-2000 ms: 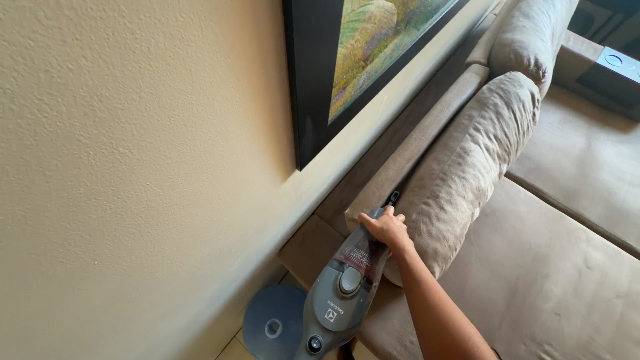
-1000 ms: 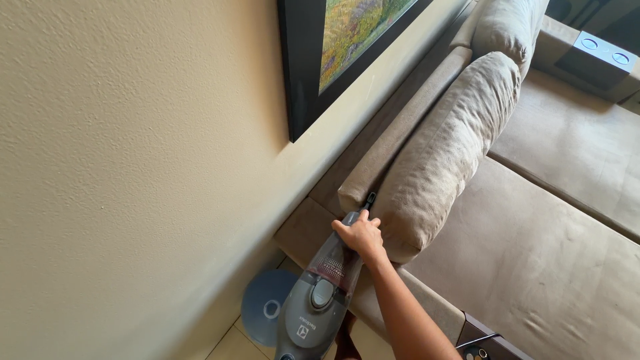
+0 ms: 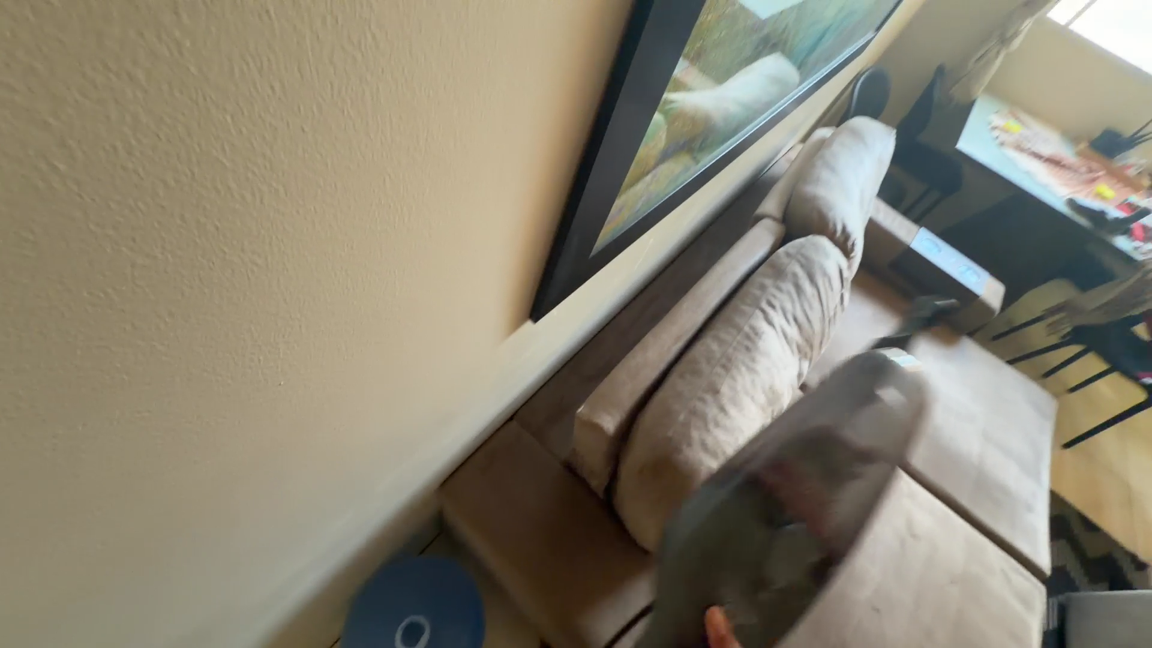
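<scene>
A grey handheld vacuum cleaner, blurred by motion, is raised over the seat of a beige sofa, its dark nozzle pointing up and away. At the bottom edge a fingertip shows against the vacuum's body; the rest of that hand is out of frame, and which hand it belongs to cannot be told. Left of the vacuum lies a wrinkled back cushion, leaning beside the sofa's padded backrest.
A black-framed picture hangs on the textured wall. A blue round object is on the floor by the sofa's end. Farther off are a console with cup holders, a cluttered table and dark chairs.
The vacuum has come up out of the gap between backrest and cushion and now is above the seat. The hand and forearm seen on it before are mostly out of frame. The view has shifted.
</scene>
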